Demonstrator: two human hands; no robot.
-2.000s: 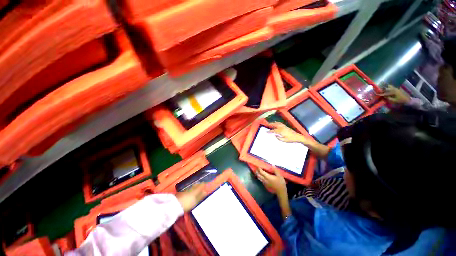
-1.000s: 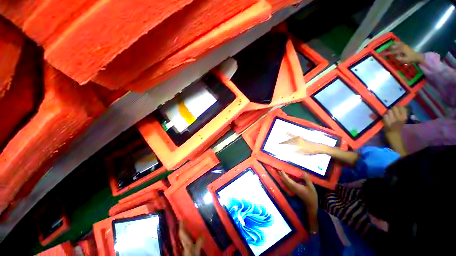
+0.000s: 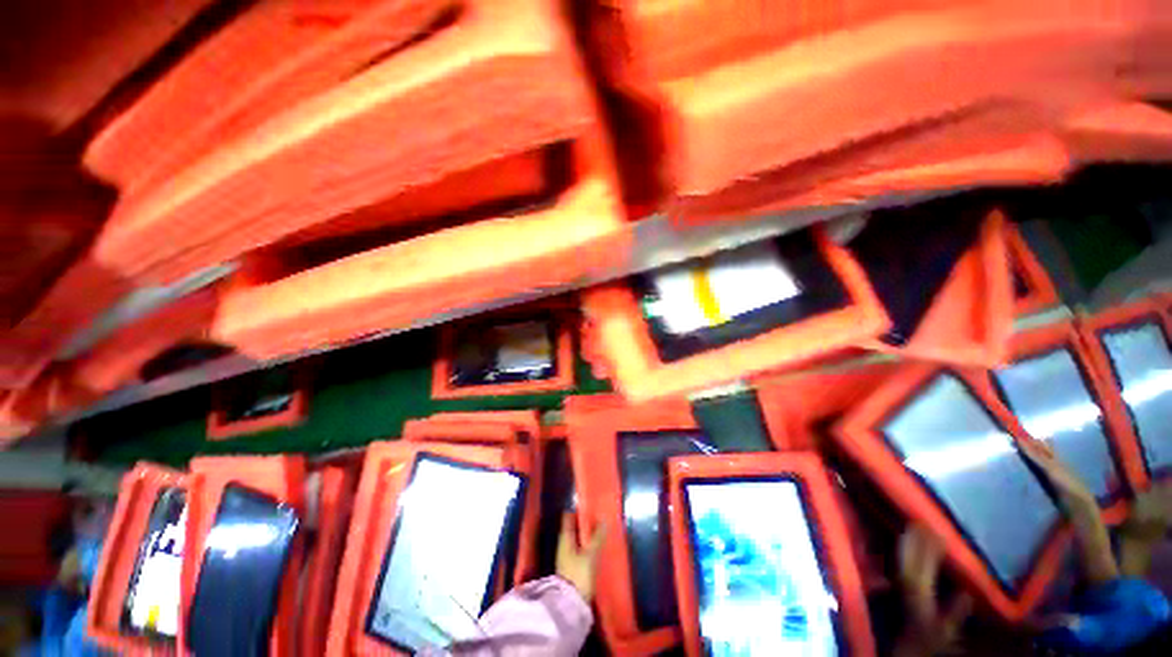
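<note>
My left hand [image 3: 578, 560], in a pink sleeve, is blurred at bottom centre. Its fingers are at the left edge of a red-orange foam tray [image 3: 594, 513] with a dark tablet [image 3: 652, 513]; whether they grip it is unclear. Just right, a tablet with a blue and white picture [image 3: 758, 565] lies in its own foam tray, overlapping the dark one. Left of my hand, a tablet with a white screen [image 3: 447, 546] lies in another tray. My right hand is not in view.
Red-orange foam trays [image 3: 424, 141] are stacked on the shelf above. An open tablet [image 3: 720, 298] lies in a tray beneath it. Another open unit [image 3: 505, 353] sits on the green belt [image 3: 373, 404]. At right, another person's hand [image 3: 1073, 507] touches a tilted tablet [image 3: 983, 475].
The view has swung left, so the trays appear farther right and more units show at left. My sleeve is back in view. The neighbour's tablet has gone from white to grey and its tray is steeper.
</note>
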